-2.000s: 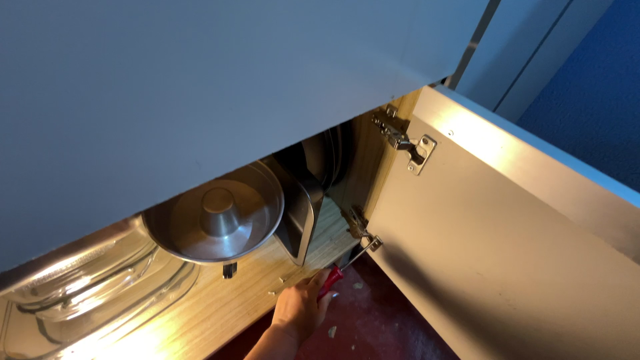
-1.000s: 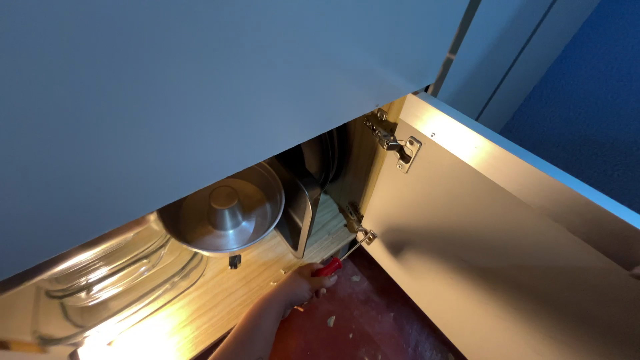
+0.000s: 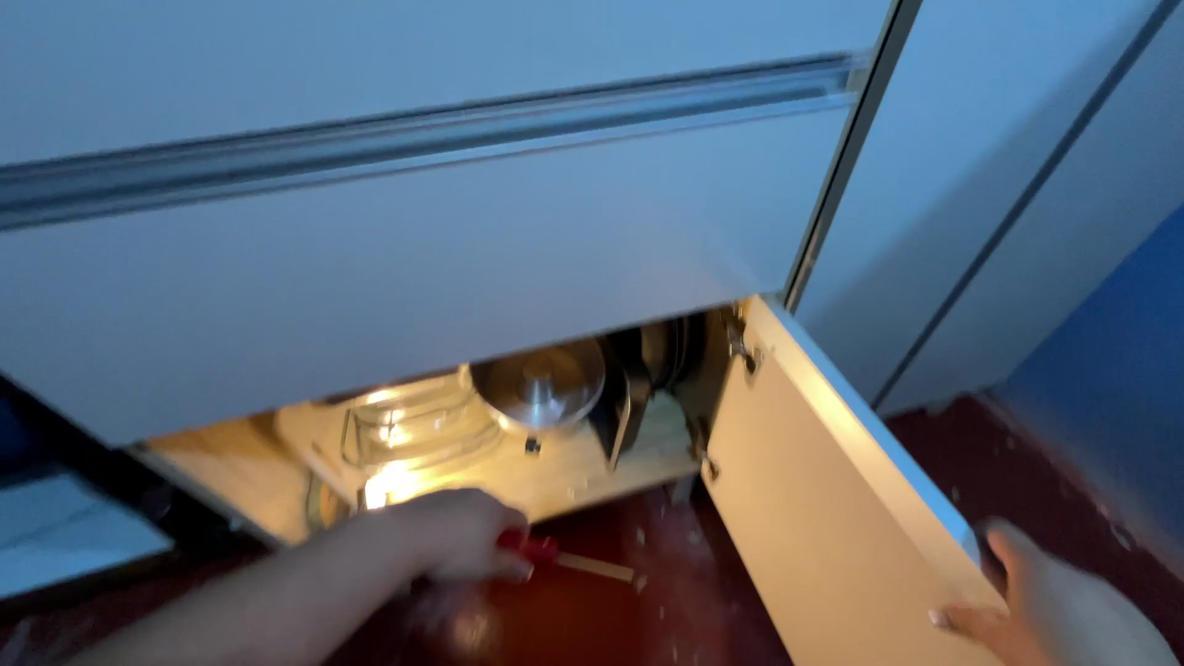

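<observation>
My left hand (image 3: pixel 467 536) grips the red handle of a screwdriver (image 3: pixel 592 564), whose shaft points right above the dark red floor. At the lower right, my right hand (image 3: pixel 1036 592) holds the free edge of the swung-out cabinet door (image 3: pixel 832 499), thumb on its inner face. Two metal hinges join the door to the cabinet side, an upper hinge (image 3: pixel 743 351) and a lower hinge (image 3: pixel 705 461). The screwdriver tip is apart from both. Motion blurs both hands.
Inside the low cabinet are a round metal tube pan (image 3: pixel 539 388), clear glass dishes (image 3: pixel 416 425), and dark pans (image 3: pixel 661 356) standing on edge. A light (image 3: pixel 393 483) glows at the shelf front. A drawer front (image 3: pixel 462 268) overhangs the opening. A blue wall (image 3: pixel 1110 324) stands at right.
The screwdriver was at the lower hinge; my left hand has drawn it away to the left. My right hand has come into view on the door's edge. The view has pulled back.
</observation>
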